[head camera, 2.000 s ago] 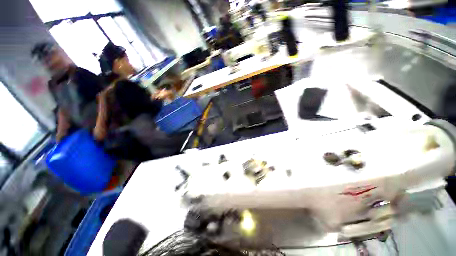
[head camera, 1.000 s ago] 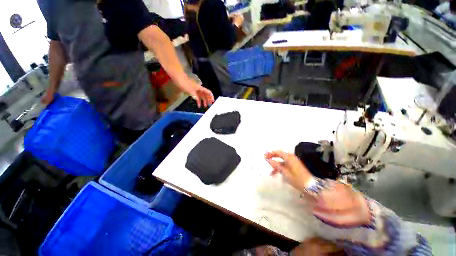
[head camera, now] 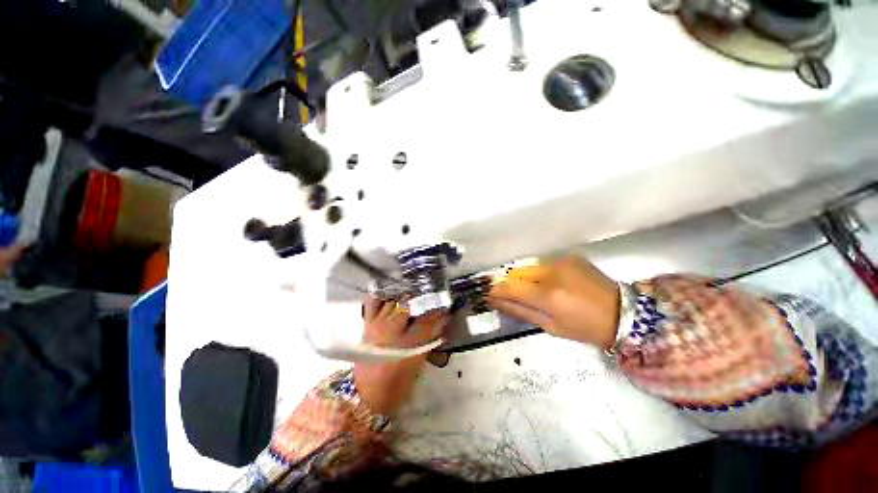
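Note:
The sewing machine's needle area [head camera: 424, 279] shows metal parts beside the fingertips. A small dark patch [head camera: 470, 292] lies between my hands; I cannot tell whether it is fabric or a machine part. My left hand [head camera: 393, 351] is at the left of the needle area, fingers bent and partly behind the curved pale guard [head camera: 375, 349]. My right hand [head camera: 563, 297] is at the right, its fingertips pointing left to the dark patch. Whatever either hand may hold is hidden. A flat black panel [head camera: 223, 402] lies on the white table [head camera: 207, 246] at the left.
The large white machine arm [head camera: 616, 144] crosses above my hands. A thin tool with red handles [head camera: 855, 255] lies at the far right. A blue bin [head camera: 146, 385] stands against the table's left edge. Another blue bin [head camera: 226, 48] is at the upper left.
The view has moved close over the machine. A hand that was over the table is no longer there, and both hands now are at the needle area. The standing person is mostly out of view.

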